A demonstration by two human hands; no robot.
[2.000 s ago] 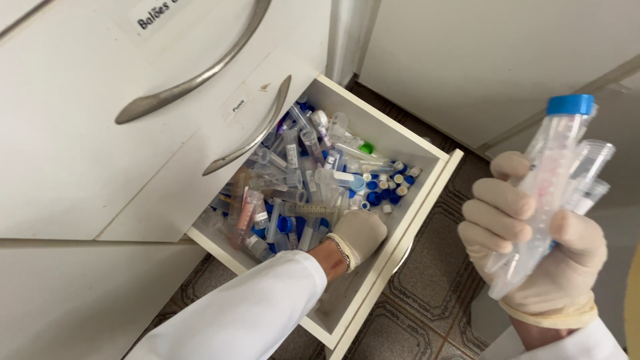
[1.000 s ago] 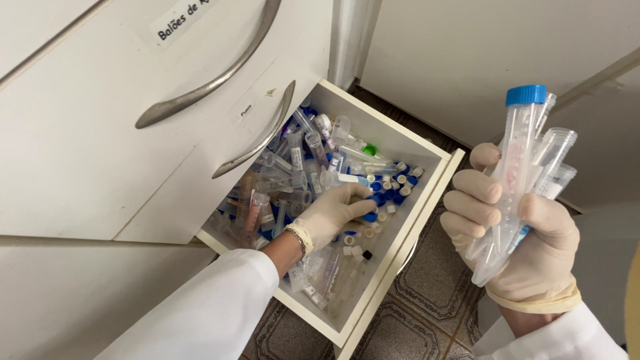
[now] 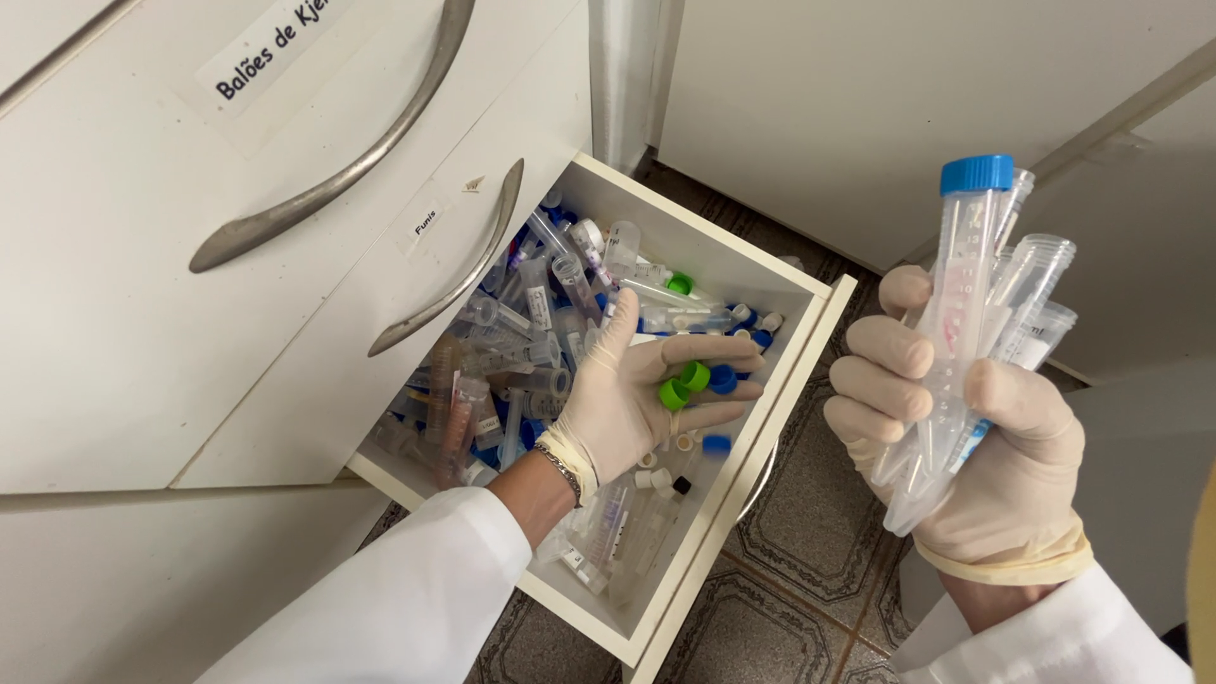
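Observation:
My left hand (image 3: 636, 389), in a latex glove, is over the open drawer, palm up with fingers spread. Two green screw caps (image 3: 685, 385) and a blue cap (image 3: 723, 379) rest on its fingers. Another blue cap (image 3: 717, 445), blurred, is just below the fingers. My right hand (image 3: 969, 427), also gloved, is closed around several clear plastic conical centrifuge tubes (image 3: 1031, 275); the front one has a blue screw cap (image 3: 977, 175), while others are uncapped. Loose tubes (image 3: 537, 304) and caps fill much of the drawer under my left hand.
The white drawer (image 3: 741, 252) is pulled out of a white cabinet with curved metal handles (image 3: 351, 171) on its fronts. White panels (image 3: 807, 123) stand behind it. Patterned floor tiles (image 3: 798, 513) show beyond the drawer. A black cap (image 3: 681, 485) lies inside near its front.
My left hand has turned from reaching palm down among the tubes and caps to palm up, now with green and blue caps on it. My right hand still holds the tubes.

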